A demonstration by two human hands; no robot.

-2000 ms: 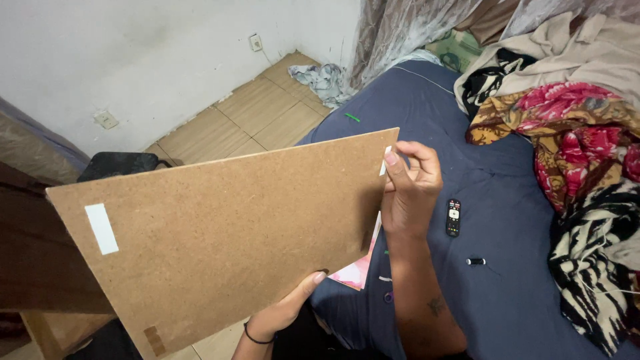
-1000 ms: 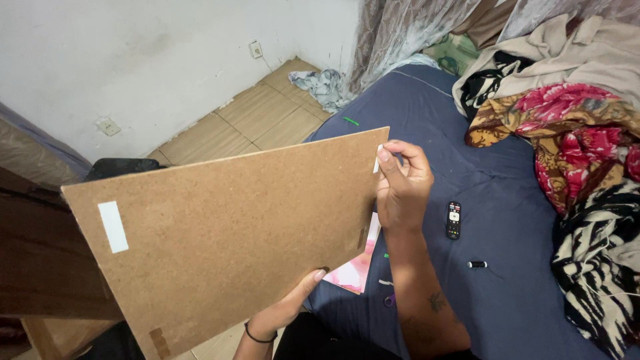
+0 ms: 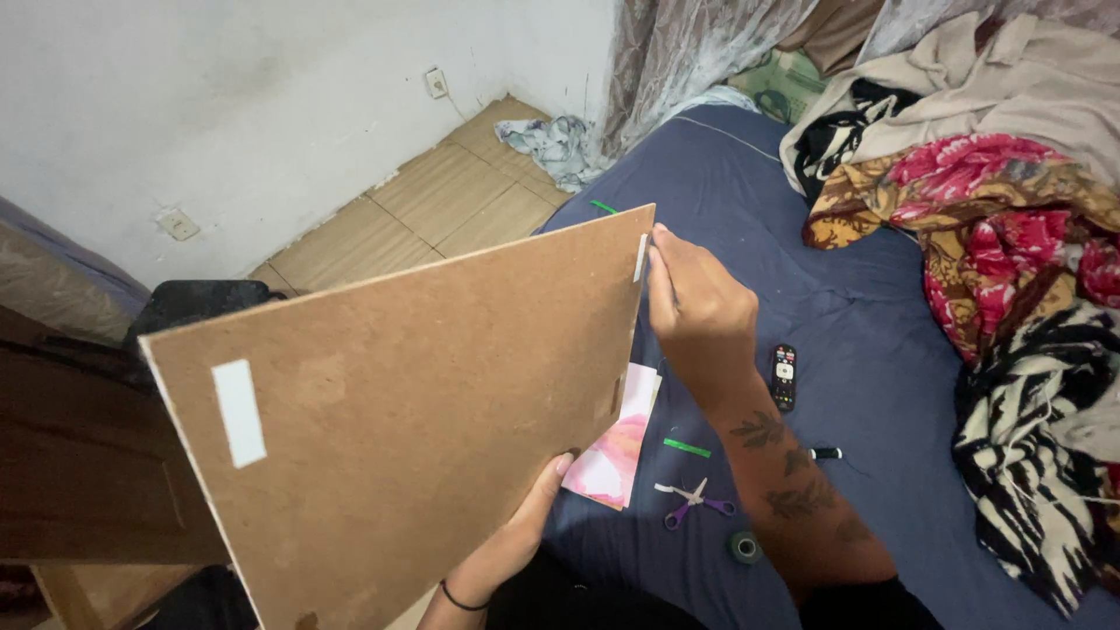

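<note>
A brown hardboard panel (image 3: 420,367) is held up at a tilt. My left hand (image 3: 525,516) grips its lower edge, thumb on the near face, the other fingers hidden behind. At the upper right corner, the fingertips of my right hand (image 3: 700,297) pinch the edge beside a short white strip (image 3: 641,258). Another white strip (image 3: 238,413) lies flat near the panel's left edge. Partly behind the board is a pink and white sheet (image 3: 617,455). Purple-handled scissors (image 3: 693,499), a green strip (image 3: 687,448) and a dark roll of tape (image 3: 744,548) rest on the bed.
A blue-sheeted bed (image 3: 840,306) holds a remote control (image 3: 784,378), a spool of black thread (image 3: 826,453) and, at the right, heaped patterned blankets (image 3: 989,201). Beyond lie a tiled floor (image 3: 420,197) and a crumpled cloth (image 3: 556,147). Dark wooden furniture (image 3: 87,455) stands at the left.
My right hand has turned, its back now facing up more, at the panel's right edge. The white strip there shows more fully. The scissors have come into fuller view.
</note>
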